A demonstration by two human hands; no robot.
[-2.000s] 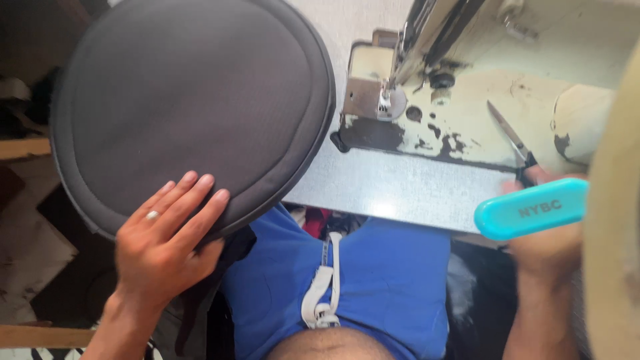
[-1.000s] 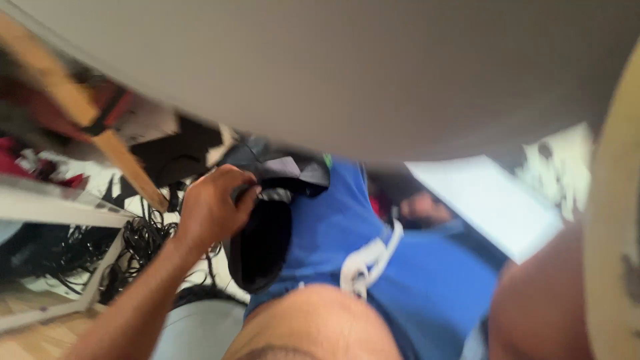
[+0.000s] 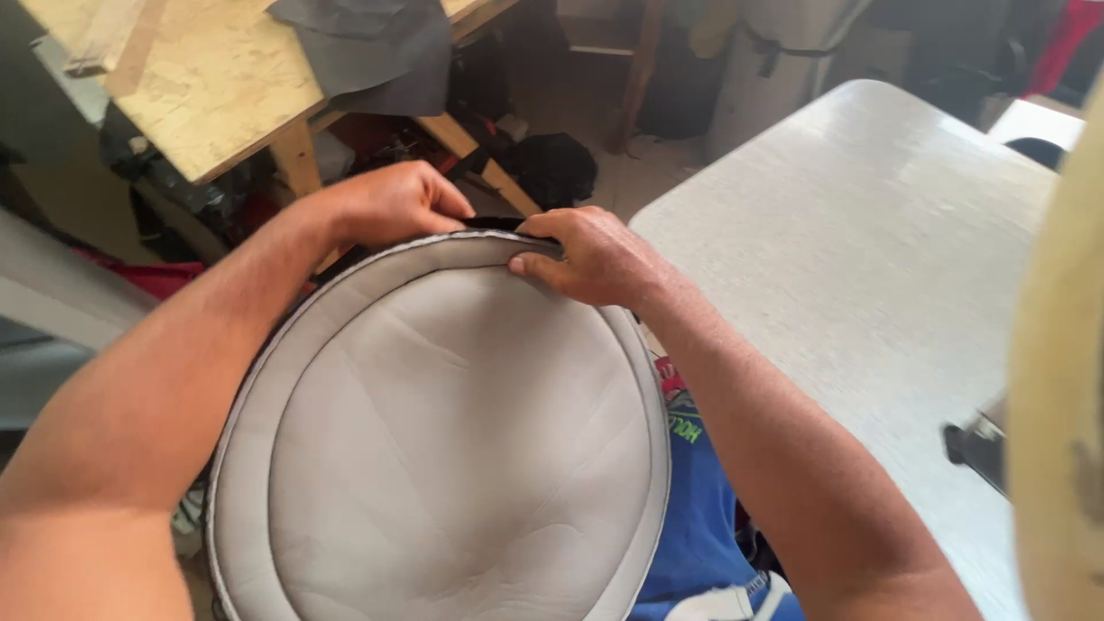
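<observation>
A large round padded fabric piece point(image 3: 466, 431), light grey with a stitched ring near its rim, stands tilted over my lap. At its far edge my right hand point(image 3: 591, 254) pinches the rim, thumb on the grey face and fingers behind it. My left hand point(image 3: 410, 203) is curled at the same edge, a little to the left, its fingertips on a dark strip point(image 3: 493, 223) along the rim. What lies behind the piece is hidden.
A white-topped table point(image 3: 862, 259) fills the right side, with part of a dark metal fitting point(image 3: 979, 448) at its edge of view. A wooden board table point(image 3: 216, 78) holding dark grey material point(image 3: 371, 52) stands at the upper left. Clutter lies beneath it.
The view has swung a lot. The right hand, near scissors and a turquoise item two seconds ago, is now on the round piece's rim. The piece's light grey face shows instead of its dark one.
</observation>
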